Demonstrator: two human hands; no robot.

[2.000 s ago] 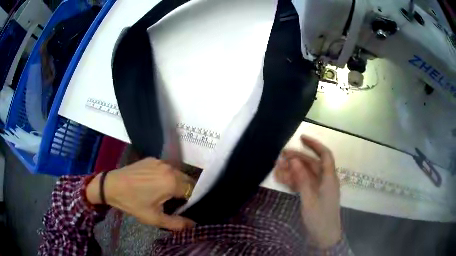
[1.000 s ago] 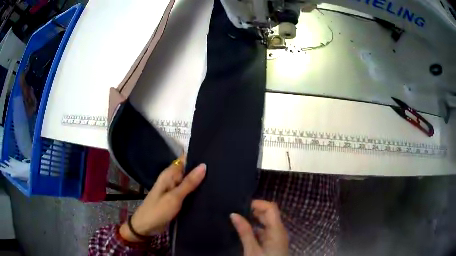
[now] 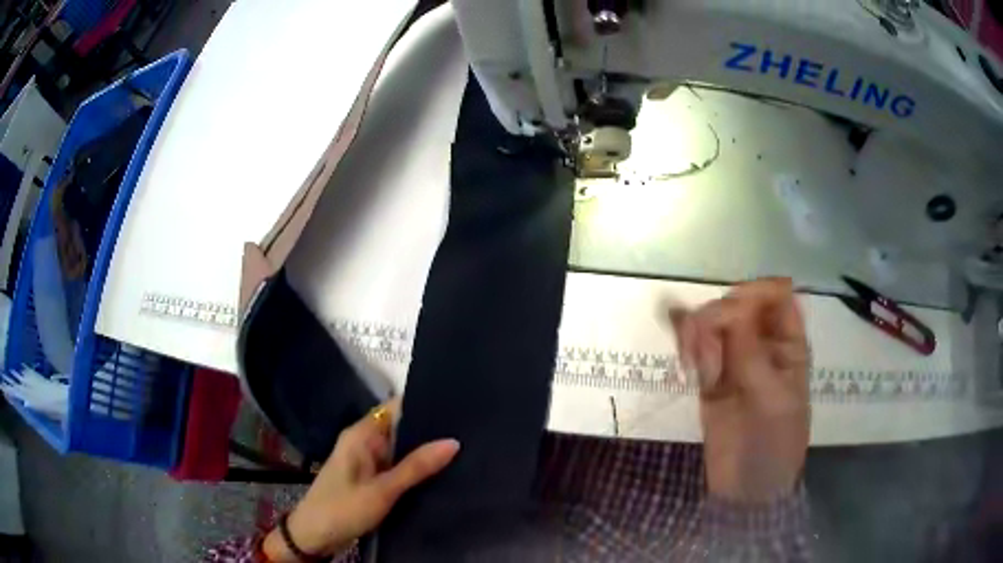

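A black fabric band runs from under the presser foot of the sewing machine down over the table's front edge. A pale layer shows along its left edge. A folded part with pinkish-brown facing lies to its left. My left hand holds the band's left edge near the front, thumb on top. My right hand is blurred, raised over the ruler right of the band, fingers curled. I cannot tell if it holds anything.
Red-handled snips lie on the table at the right. A blue basket with cloth and white pieces stands at the left. A ruler runs along the table's front. A short dark line shows at the front edge.
My right hand has left the band's lower right edge and moved up and right over the table. My left hand stays on the band. The view has shifted, so the machine head shows more fully.
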